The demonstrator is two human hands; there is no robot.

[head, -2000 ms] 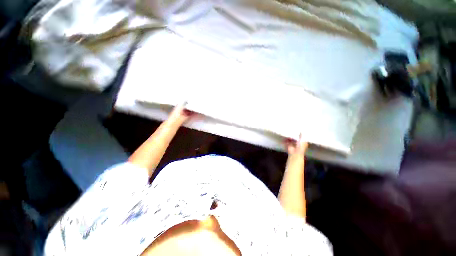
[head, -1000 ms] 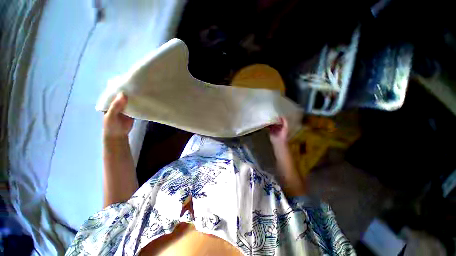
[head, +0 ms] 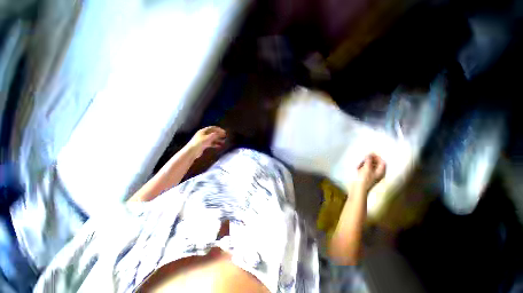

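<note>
The picture is blurred by motion. A cream fabric panel (head: pixel 312 134) lies spread right of centre, beyond my lap, reaching under my right hand. My right hand (head: pixel 371 169) is over its right part with the fingers curled; whether it pinches the cloth cannot be told. My left hand (head: pixel 209 137) is left of the panel, apart from it, with loosely bent fingers and nothing visible in it.
A pale table covered with white cloth (head: pixel 143 86) fills the left side. Blurred blue and white bundles (head: pixel 470 160) are at the right. Something yellow (head: pixel 331 203) shows below the panel. The background is dark.
The cream panel has moved right and down from between both hands. My left hand has let go of it and moved right. My right hand has moved right.
</note>
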